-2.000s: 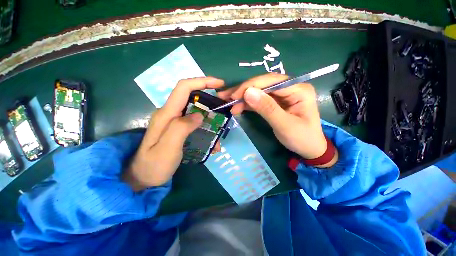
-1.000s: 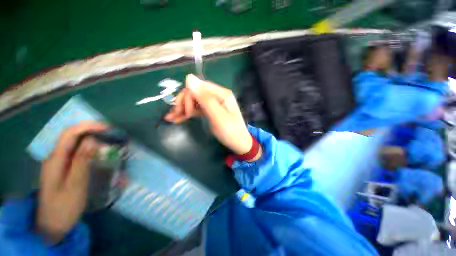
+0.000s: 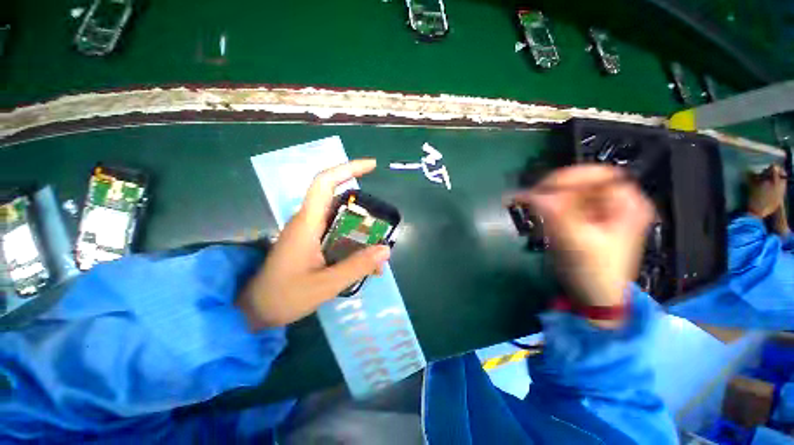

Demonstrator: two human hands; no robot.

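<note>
My left hand [image 3: 300,261] holds a phone assembly [image 3: 359,233] with a black rim and a green board showing, its thumb on the lower right edge. The phone is over a pale blue adhesive sheet [image 3: 374,335] with rows of small reddish-brown pieces. My right hand [image 3: 596,230] is blurred, in front of the black parts tray [image 3: 696,209] and beside small black parts [image 3: 524,217]. Its fingers look drawn together, but blur hides whether they hold anything. The tweezers cannot be made out.
Open phones lie at the left [image 3: 109,217] and on the green conveyor [image 3: 305,56] beyond the worn whitish edge strip [image 3: 348,104]. White strips [image 3: 428,166] lie right of the sheet. Another person's hand [image 3: 766,191] and blue sleeve show at far right.
The view has swung right and partly back. My right hand has moved from the phone, past the white strips, to the tray's left side. My left hand still holds the phone over the sheet.
</note>
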